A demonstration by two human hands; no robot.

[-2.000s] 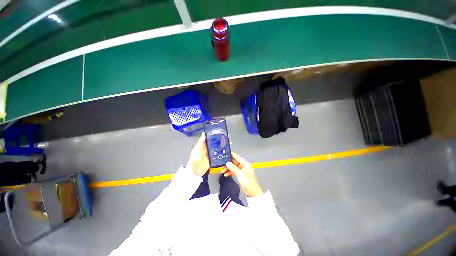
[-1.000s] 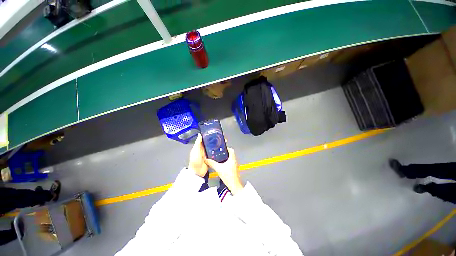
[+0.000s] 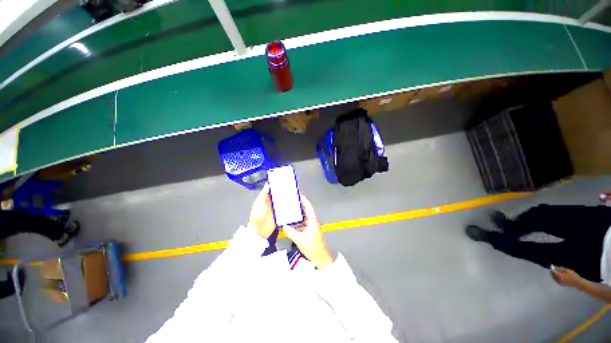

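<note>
A smartphone point(image 3: 285, 195) with a bright white screen is held upright in front of my body, at the middle of the view. My left hand point(image 3: 262, 213) grips its left side. My right hand point(image 3: 310, 232) holds its lower right corner, with the thumb near the bottom of the screen. Both sleeves are white.
A dark red flask point(image 3: 280, 67) stands on the green bench point(image 3: 187, 97). A blue stool point(image 3: 244, 155) and a black backpack point(image 3: 356, 147) on another blue stool are below. Black crates point(image 3: 519, 149) stand right. A person point(image 3: 556, 231) is at right, a trolley with cartons point(image 3: 115, 270) at left.
The phone screen has turned from a dark picture to bright white. The person at right has come further into view. Both hands still hold the phone.
</note>
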